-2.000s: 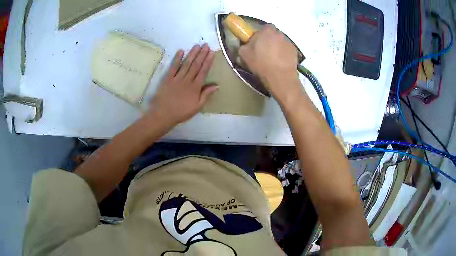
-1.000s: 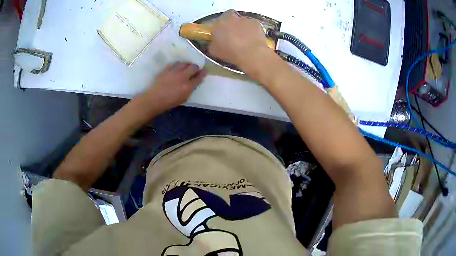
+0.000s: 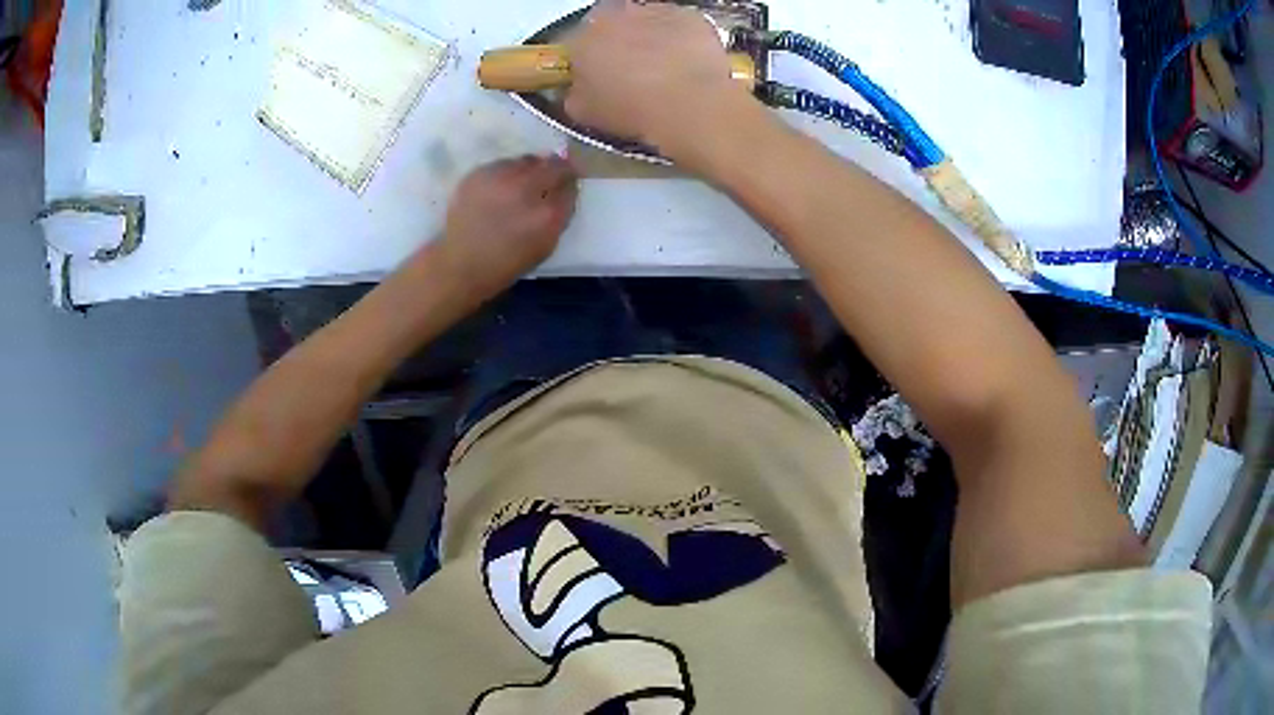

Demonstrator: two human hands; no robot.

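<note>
My right hand (image 3: 650,73) is closed around the light wooden handle (image 3: 525,67) of the steam iron (image 3: 594,133), near the top edge of the picture. The iron lies flat on the khaki piece (image 3: 629,164), and only a strip of the cloth shows below it. My left hand (image 3: 514,210) lies at the left end of that piece with its fingers curled. The fingertips seem to touch the cloth's edge, but whether they pinch it is hidden. The pale pressing template (image 3: 352,92) lies on the table to the left, with faint writing on it.
White table (image 3: 671,231) with a metal clamp (image 3: 98,224) at its left corner and a narrow khaki strip (image 3: 98,70) at the left edge. The dark iron rest (image 3: 1030,35) is at the upper right. Blue hoses (image 3: 894,112) run right from the iron. Upright patterns (image 3: 1174,433) are below right.
The iron has turned so its handle points left, and it now covers most of the khaki piece. My left hand has gone from spread flat to curled. The view has shifted.
</note>
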